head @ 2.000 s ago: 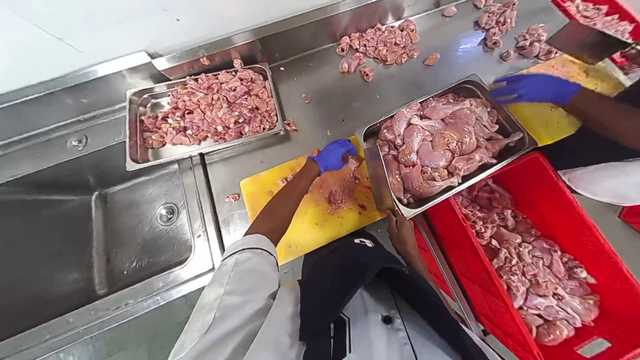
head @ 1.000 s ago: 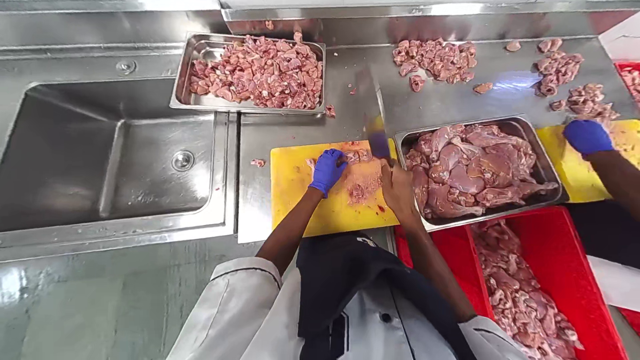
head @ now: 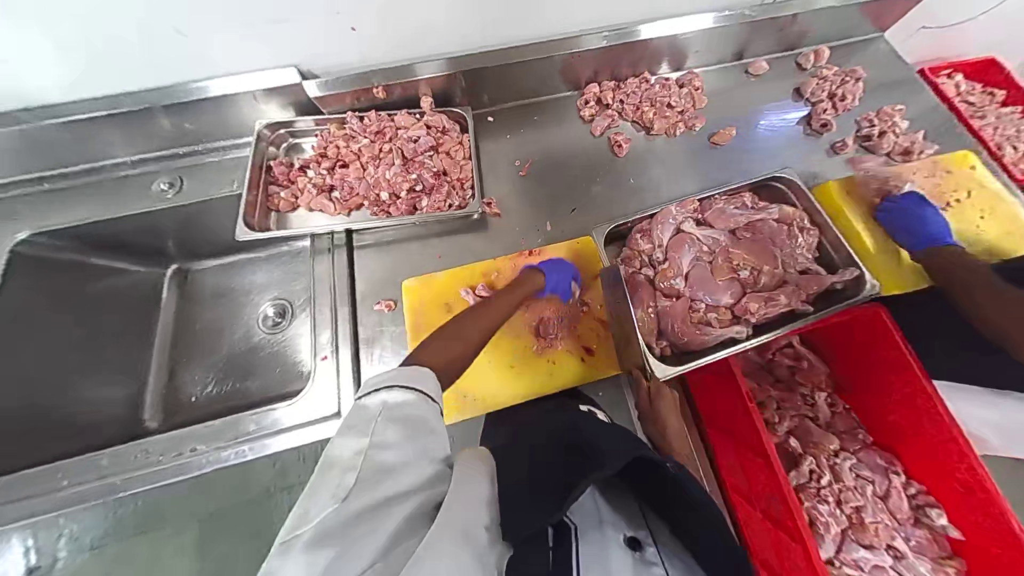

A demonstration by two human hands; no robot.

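Observation:
My left hand [head: 559, 280], in a blue glove, is over the yellow cutting board [head: 480, 384], its fingers curled down by raw meat scraps [head: 549, 330]; what they hold is hard to see. Small meat pieces [head: 477, 294] lie left of it on the board. My bare right hand [head: 662, 412] grips the handle of a cleaver [head: 621, 312], whose wide blade stands between the board and a steel pan [head: 664, 370] of raw chicken legs [head: 732, 264].
A steel tray [head: 300, 232] of cut meat stands beside the sink [head: 232, 320]. Cut meat piles [head: 644, 104] lie along the back. Below the pan is a red crate [head: 904, 384] of chicken. At right, a co-worker's blue-gloved hand [head: 916, 222] is over another yellow board [head: 976, 192].
The cleaver was raised over the board one second ago and is now lower, beside the pan. My left hand has moved right across the board. The view has tilted.

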